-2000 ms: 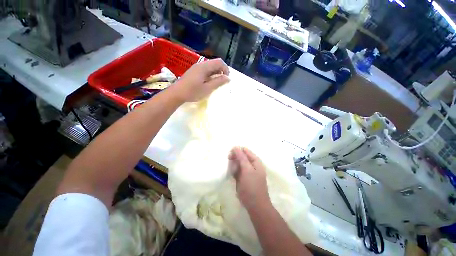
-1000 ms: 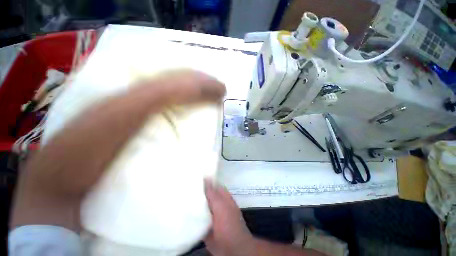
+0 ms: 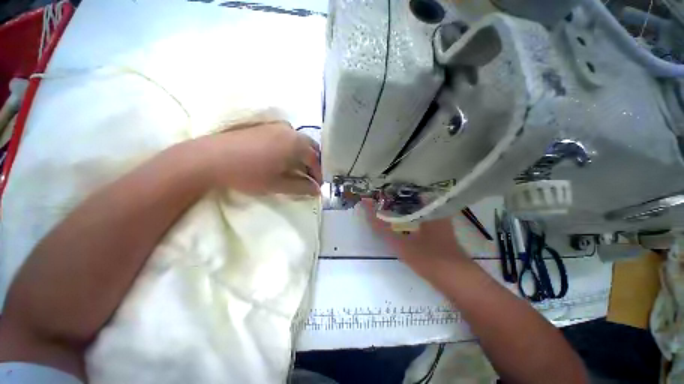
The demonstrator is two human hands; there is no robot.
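Note:
A large cream garment piece (image 3: 240,262) lies on the white table left of the sewing machine (image 3: 450,97), its right edge running toward the presser foot (image 3: 345,190). My left hand (image 3: 274,161) lies on the cloth just left of the foot, fingers bent at the cloth's edge; the fingertips look closed on it. My right hand (image 3: 412,232) is at the right of the foot, partly under the machine head. Its fingertips are near the needle area and partly hidden, so whether they hold anything cannot be told.
Black-handled scissors (image 3: 541,270) and dark tweezers (image 3: 477,223) lie right of my right hand. A printed ruler strip (image 3: 375,318) runs along the front edge. A red basket (image 3: 28,112) is at the far left. Crumpled cream cloth (image 3: 670,300) hangs at the right edge.
The view has moved close over the machine. The cloth, raised between my hands before, now lies beside the presser foot. My right hand has moved from the cloth's lower edge to the needle area.

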